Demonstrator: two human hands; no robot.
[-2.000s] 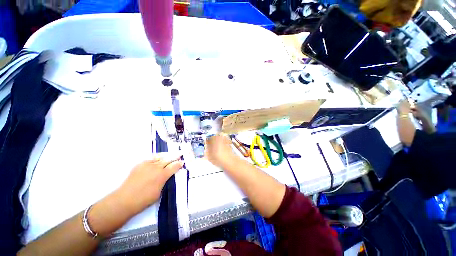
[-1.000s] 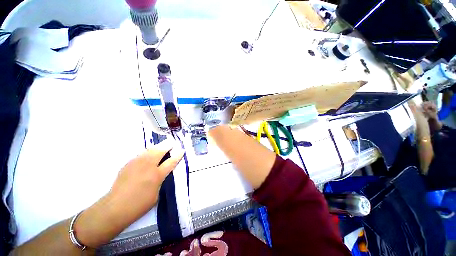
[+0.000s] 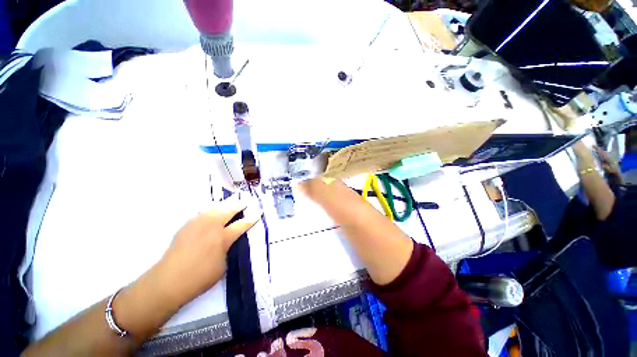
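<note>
The navy and white strip (image 3: 242, 286) runs from the table's front edge up to the presser foot and needle (image 3: 253, 187) of the white sewing machine (image 3: 293, 104). My left hand (image 3: 195, 247) is at the strip's left side just in front of the foot, thumb and finger closed on it; the fingertips are washed out by glare. My right hand (image 3: 314, 190) is just right of the needle, beside the small grey metal attachment (image 3: 284, 202). Its fingertips are hidden around the machine head, so its hold cannot be told.
Cardboard (image 3: 419, 150) leans on the machine, with a mint-green piece (image 3: 417, 165) on it. Yellow and green scissor loops (image 3: 398, 197) lie right of my right hand. Striped cut strips (image 3: 24, 139) heap at the left. A pink cone (image 3: 209, 15) stands above. Another person's arm (image 3: 594, 185) is at right.
The view has shifted and tilted. My left hand's fingers, earlier spread flat over the strip, now come together at its edge near the foot. My right hand stays beside the needle.
</note>
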